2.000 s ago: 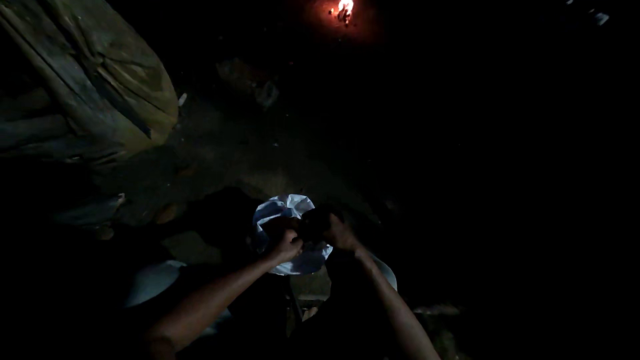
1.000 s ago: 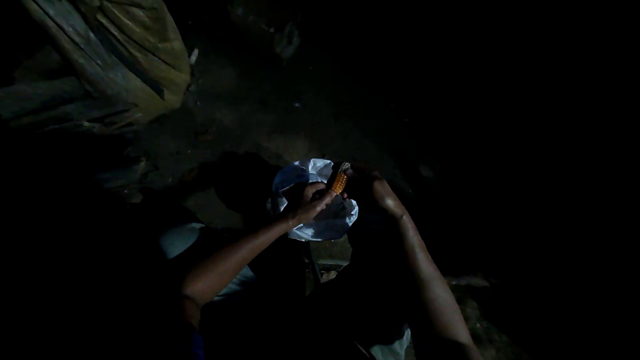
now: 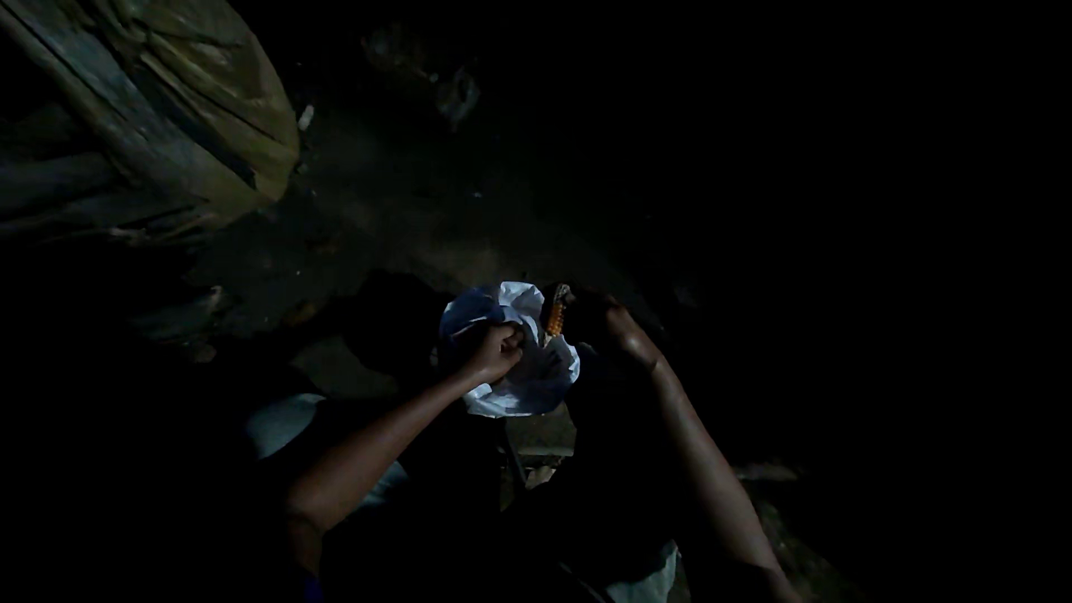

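A white plastic sack, its mouth spread wide and rim crumpled, is below my hands near the middle of the view. My left hand is over its opening with the fingers curled; whether anything lies inside them is hidden. An ear of corn with orange kernels stands upright at the sack's right rim, its top end darker. To the right, my right hand holds the corn from the shadowed side, its fingers mostly lost in darkness. The sack's contents are too dark to tell.
A large folded tarp or cloth cover bulges at the upper left. Dark ground bears small scraps, and a pale crumpled thing lies farther off. Pale cloth shows at the lower left. Deep darkness hides the right side.
One second ago the ear of corn was in my left hand; now it is apart from that hand, beside my right. The fire seen two seconds ago is out of view.
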